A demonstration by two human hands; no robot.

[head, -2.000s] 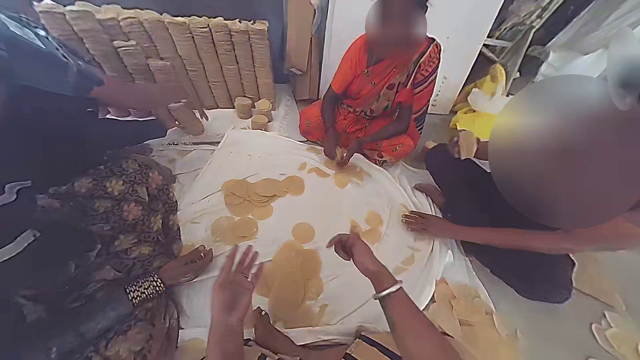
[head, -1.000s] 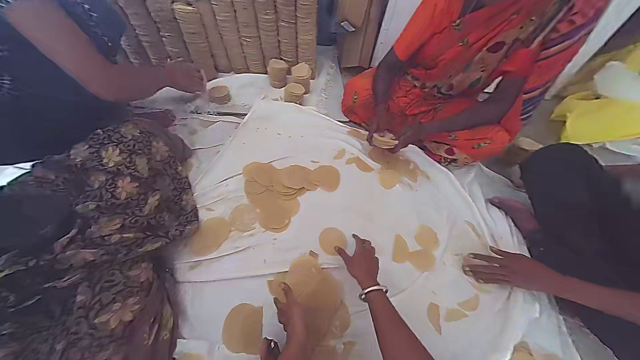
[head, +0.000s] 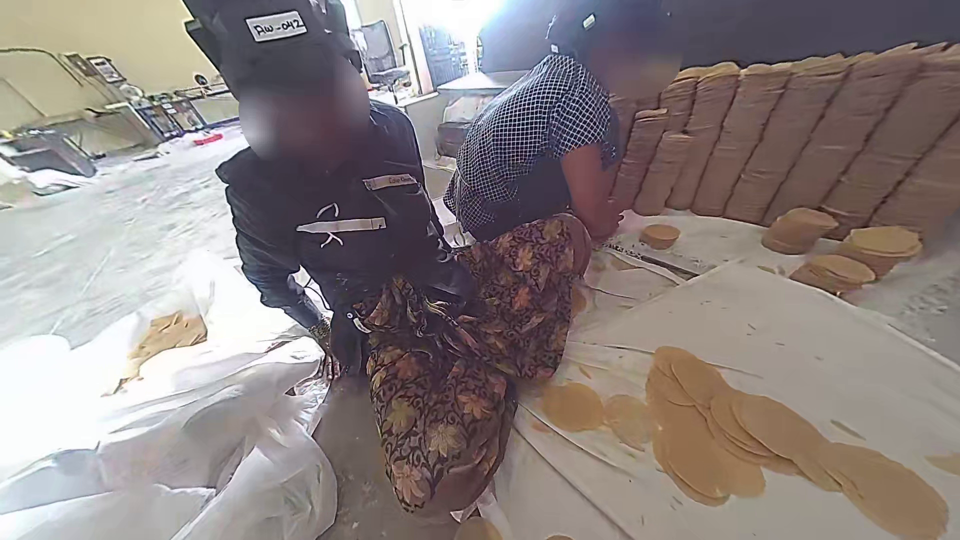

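Observation:
Neither my left hand nor my right hand shows in the head view now. Thin round tan discs (head: 697, 435) lie overlapping in a spread pile on a white cloth (head: 795, 337) at the right. Two single discs (head: 574, 406) rest left of that pile, close to the floral skirt of a seated person. Short stacks of discs (head: 832, 271) stand at the far right edge of the cloth, and one small stack (head: 660, 236) sits nearer the second person.
Tall disc stacks (head: 795, 135) line the back right. A person in dark clothes (head: 337, 217) sits at centre, another in a checked top (head: 525, 142) leans behind. White sacking (head: 225, 420) with tan pieces (head: 169, 337) lies at left.
The view has swung far to the left. Both my hands, over the discs one second ago, are out of the picture, as is the person in the orange garment.

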